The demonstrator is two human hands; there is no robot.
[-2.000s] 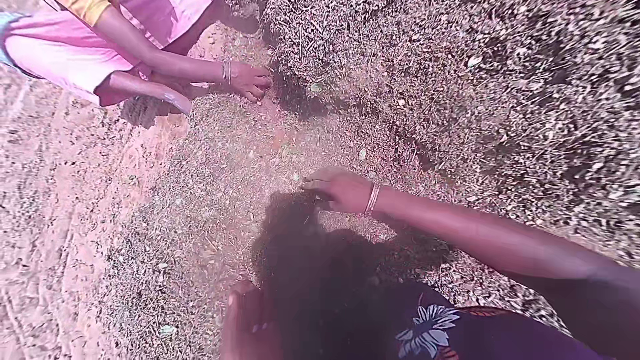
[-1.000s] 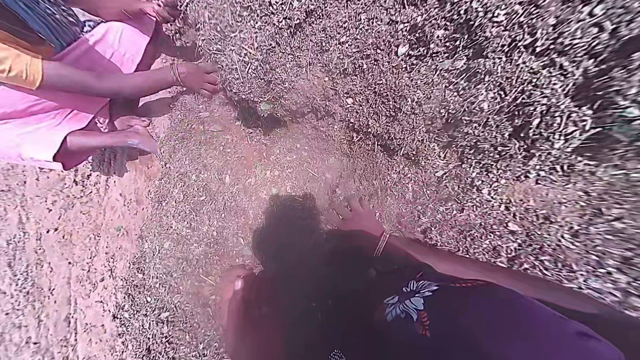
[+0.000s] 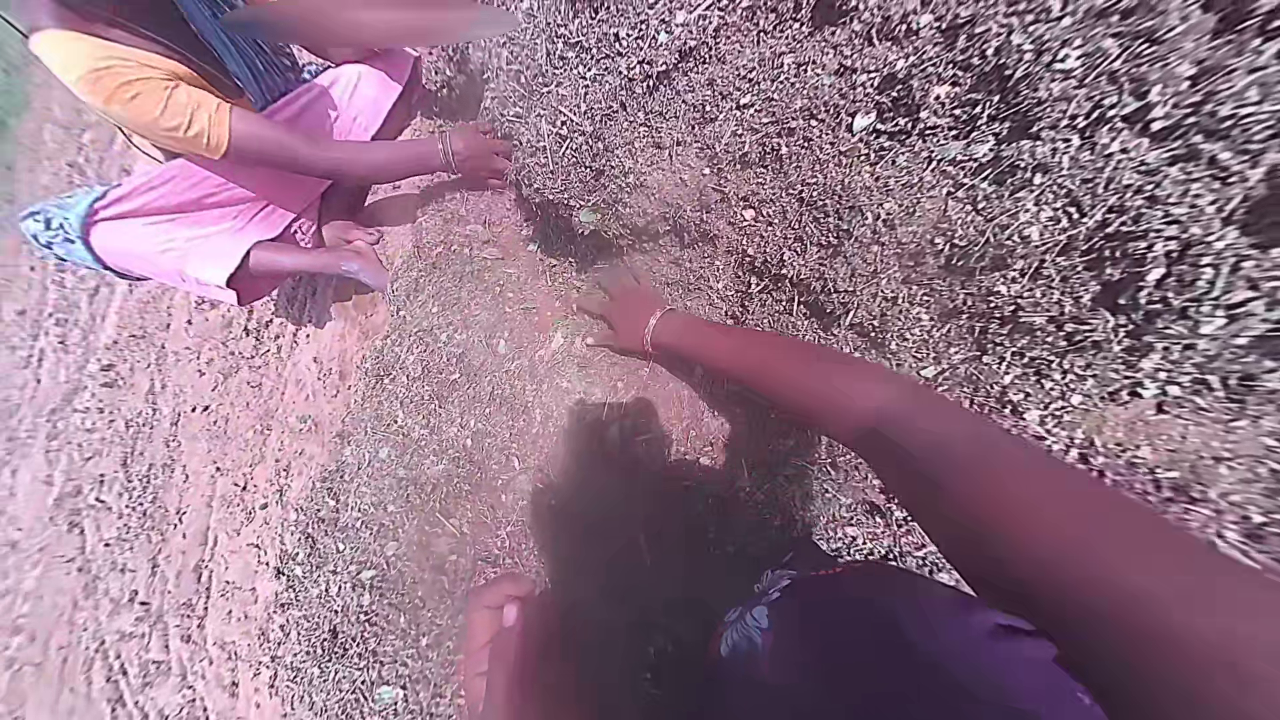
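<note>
My right hand (image 3: pixel 625 310), with thin bangles at the wrist, reaches over the ground with its fingers spread. It is slightly blurred, and no held object shows in it. Under and around it lie dry plant litter and patches of reddish soil (image 3: pixel 700 420). Low in the view, my left hand (image 3: pixel 495 640) has its fingers curled near the dark shadow; its palm is hidden, so I cannot tell whether it holds anything. A small green leaf (image 3: pixel 590 215) lies beyond my right hand, beside a dark hollow at the edge of the thicker litter (image 3: pixel 900 200).
Another person in a pink garment (image 3: pixel 190 220) squats at the upper left, one bangled hand (image 3: pixel 480 155) at the litter's edge and bare feet (image 3: pixel 360 262) on the soil. Furrowed bare earth (image 3: pixel 130 450) runs down the left. Dark patterned cloth (image 3: pixel 880 640) covers the lower right.
My right hand has moved forward over the ground, closer to the dark hollow, with the arm stretched farther out. The view has shifted between frames. The other person still squats by the litter.
</note>
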